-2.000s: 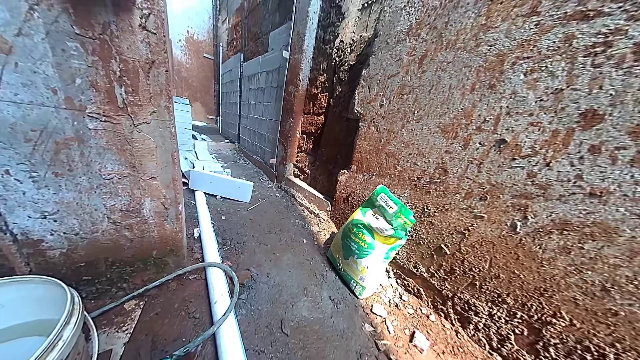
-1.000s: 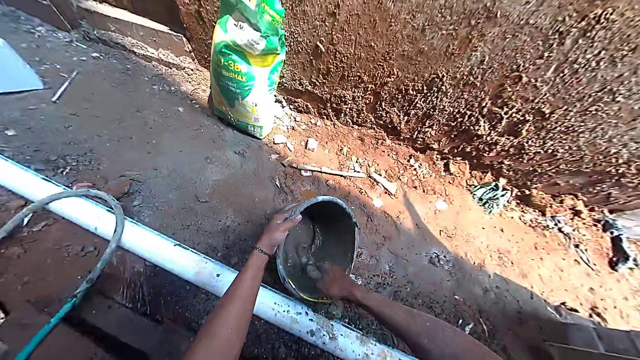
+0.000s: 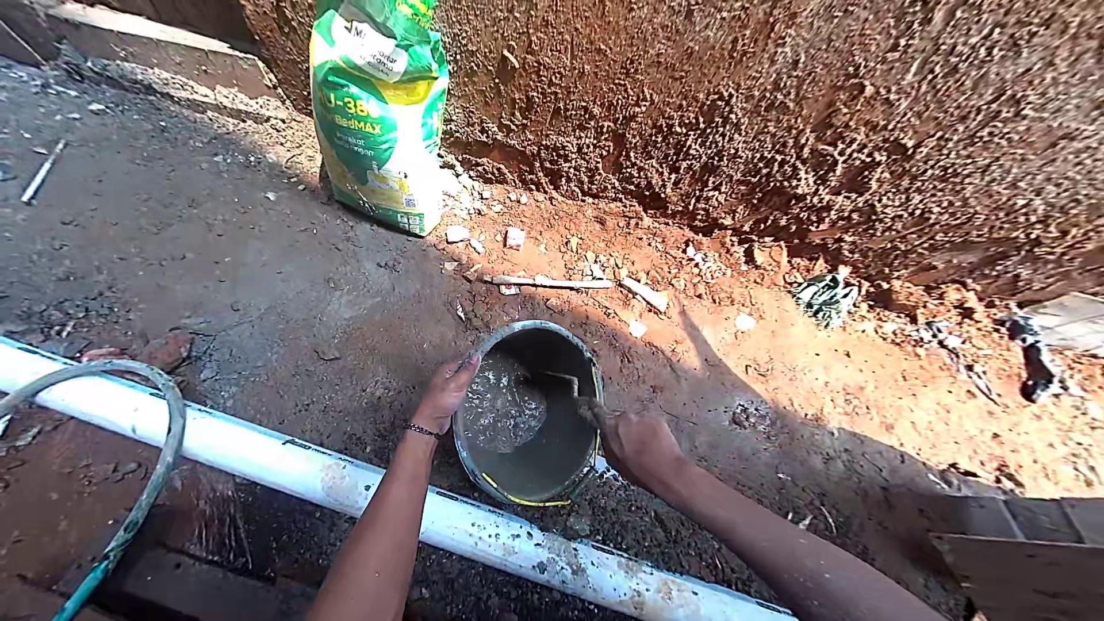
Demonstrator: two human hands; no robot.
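Observation:
A round bucket (image 3: pixel 528 494) with grey, wet mortar (image 3: pixel 504 405) inside is tilted on the ground. My left hand (image 3: pixel 447 392), with a dark bracelet at the wrist, grips the bucket's left rim. On the other side, my right hand (image 3: pixel 636 442) is closed around the handle of a trowel (image 3: pixel 562 379). The trowel's bent metal neck shows inside the bucket; its blade is mostly hidden. A green and white mortar bag (image 3: pixel 379 129) stands upright beyond the bucket, near the rough wall.
A white plastic pipe (image 3: pixel 328 479) runs diagonally under my left forearm. A hose (image 3: pixel 168 431) loops over it at left. Sticks (image 3: pixel 552 282) and stone chips lie beyond the bucket, along the rough earthen wall (image 3: pixel 733 112). Grey blocks and a board (image 3: pixel 1018 573) are at lower right.
Two seconds ago neither hand was in view, and the view faced along the passage. Since one second ago, my right hand has moved up out of the bucket's mouth to its right rim.

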